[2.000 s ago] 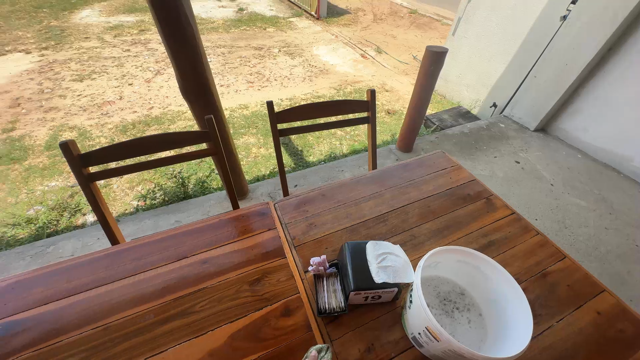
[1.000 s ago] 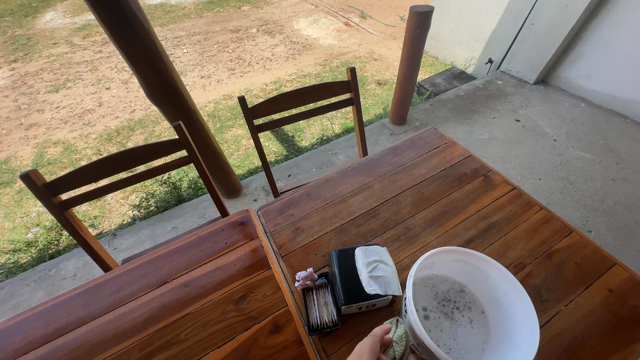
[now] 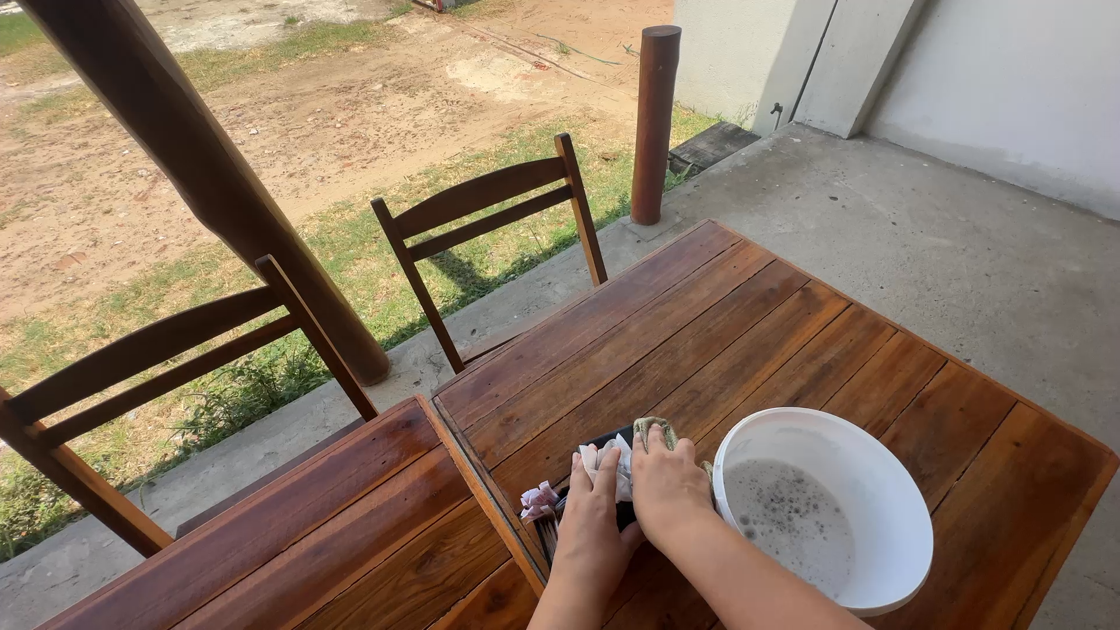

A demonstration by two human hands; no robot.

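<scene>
My left hand rests on the black napkin dispenser, its fingers over the white paper napkins. Close beside it, my right hand presses a greenish cloth at the dispenser's far right part. Under and left of my left hand, the holder with packets and toothpicks is partly hidden; pinkish packets stick out of it. Just right of my right hand stands a white plastic bucket with cloudy, bubbly liquid in it.
Two wooden tables meet at a raised seam; the right tabletop holds these things, the left tabletop adjoins it. Two wooden chairs stand along the far side, near a leaning wooden post and a short post.
Both hands are now at the napkin dispenser. One second ago only one hand showed, with the cloth, between the dispenser and the bucket; two seconds ago no hand was plainly in view.
</scene>
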